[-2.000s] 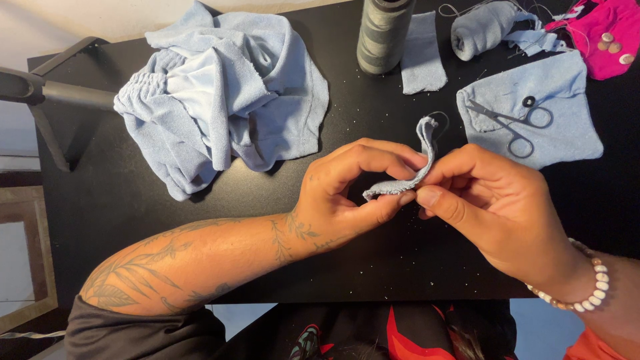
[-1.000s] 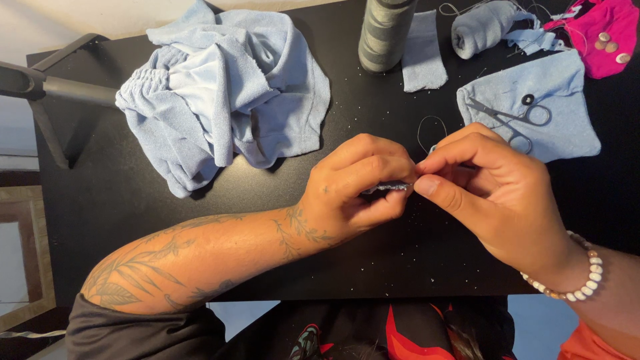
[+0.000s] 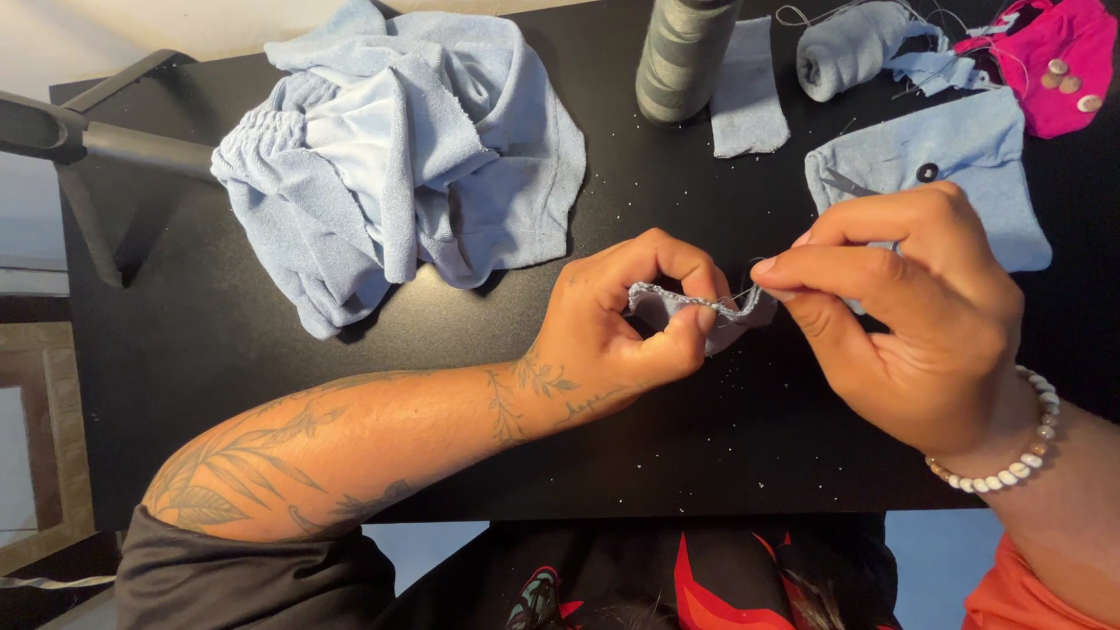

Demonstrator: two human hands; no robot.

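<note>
My left hand (image 3: 639, 315) pinches a small light-blue fabric piece (image 3: 669, 306) by its edge, between thumb and fingers. Along that edge runs a line of thread stitches. Just to the right, my right hand (image 3: 901, 306) has its thumb and index finger closed on a fine thread (image 3: 742, 296) that reaches the fabric; whether a needle is between the fingertips cannot be made out. Behind the right hand lies a flat light-blue fabric piece (image 3: 962, 149) with a black button (image 3: 927, 172) on it. The scissors there are mostly hidden by the hand.
Gathered light-blue fabric (image 3: 420, 149) lies at the left, beside a black metal stand (image 3: 149, 150). Along the back are a grey thread cone (image 3: 687, 61), a fabric strip (image 3: 751, 96), a fabric roll (image 3: 844, 52) and pink fabric (image 3: 1063, 52) with several buttons (image 3: 1069, 85). Lint dots the black table (image 3: 420, 472).
My right hand has moved up and over the scissors, which showed plainly before. The left hand's fingers have opened out around the small fabric, so its stitched edge shows more than one second ago.
</note>
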